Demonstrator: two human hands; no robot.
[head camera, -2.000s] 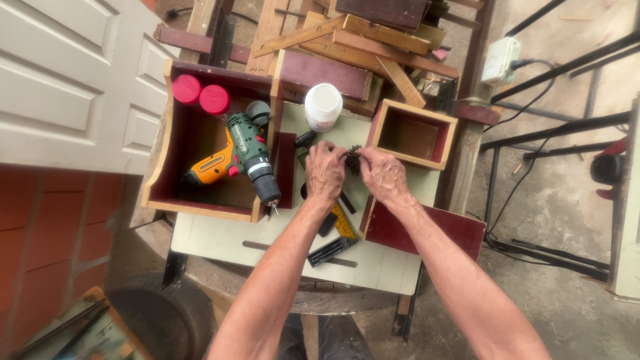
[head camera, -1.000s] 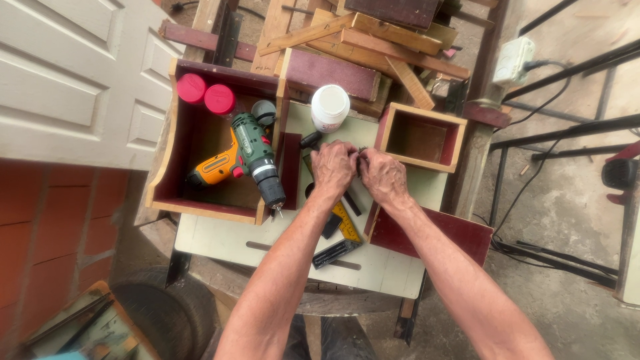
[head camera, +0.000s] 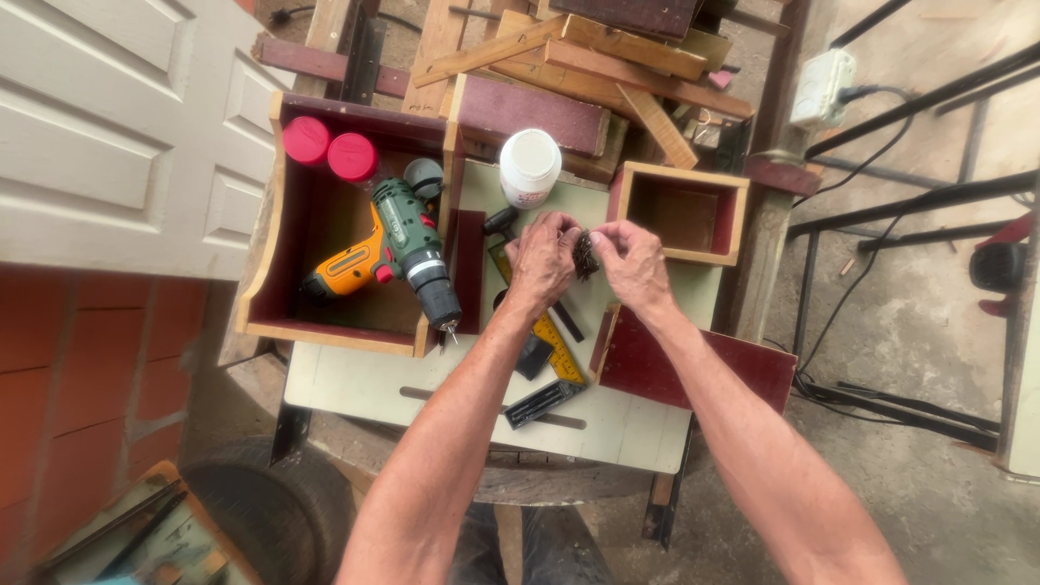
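Note:
My left hand and my right hand meet over the pale board, with a small bundle of thin dark pieces, perhaps screws or nails, between them. The left fingers close on the bundle's left side; the right fingertips touch its upper right. Just beyond them stands a white plastic bottle. Beside my left hand lies a black-headed hammer, partly covered. Below the hands rests a yellow try square with a black handle. A green and orange cordless drill lies in the open wooden box to the left.
The wooden box also holds red-lidded jars. A small wooden box stands at right, above a dark red panel. Wood offcuts are piled behind. The pale board has long slots. Metal frames and cables stand at right.
My hands have stayed together over the board. The right fingers have shifted slightly off the dark bundle, which shows more plainly than a second ago.

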